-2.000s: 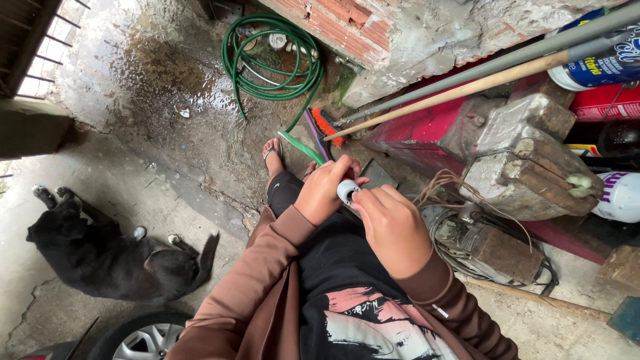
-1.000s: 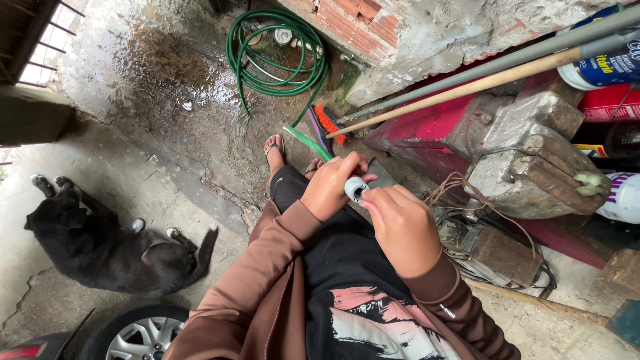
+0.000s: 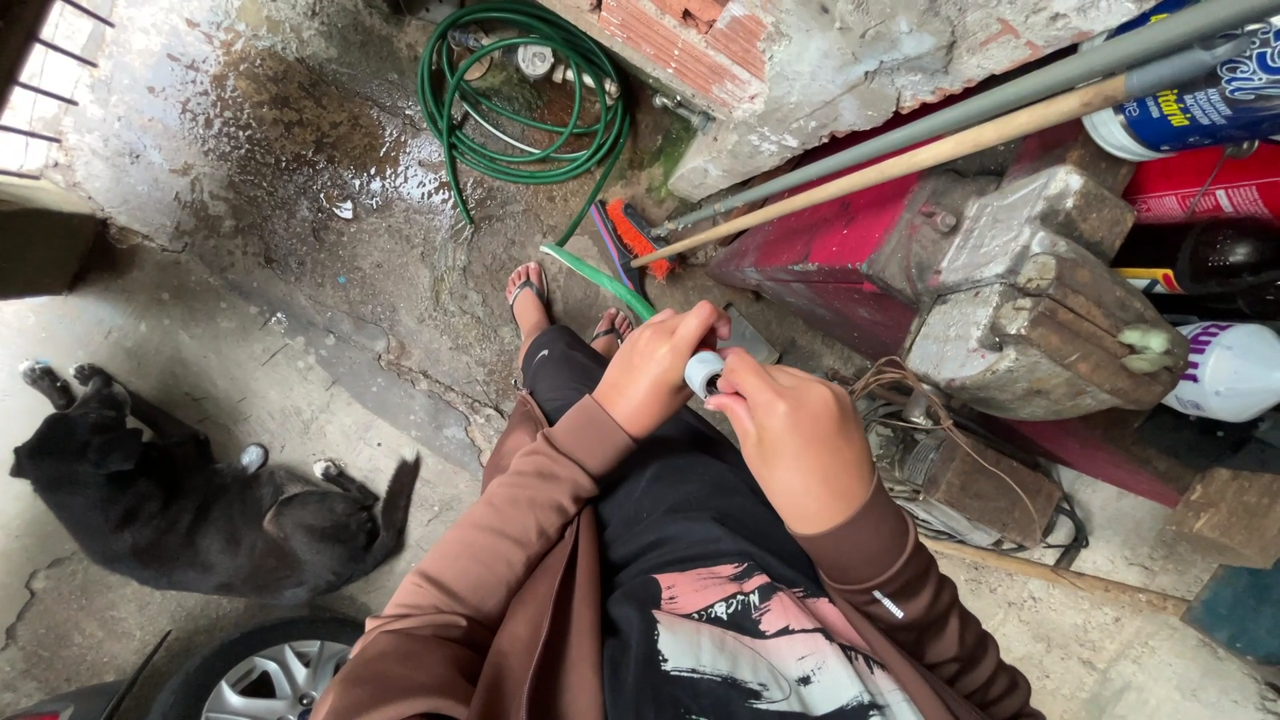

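My left hand (image 3: 660, 370) is closed around a small pale cylindrical fitting (image 3: 703, 372), whose hollow dark end faces my right hand. The thumb and fingertips of my right hand (image 3: 795, 425) pinch at that open end; whether they hold a small part there is hidden. A light green hose piece (image 3: 600, 280) runs from beyond my left hand toward the floor, near the end of a coiled dark green garden hose (image 3: 450, 150). Whether the green piece joins the fitting is hidden behind my fingers.
A black dog (image 3: 200, 500) lies on the concrete at left, above a car wheel (image 3: 270, 680). An orange-bristled broom (image 3: 635, 240) and long poles lean at right. Beside them stand a bench vise (image 3: 1060, 310), coiled wires (image 3: 920, 480), a white bottle (image 3: 1230, 370) and a brick wall (image 3: 690, 50).
The pale fitting's open end has turned more toward my right hand since the earliest frame. Both hands stay close together around it.
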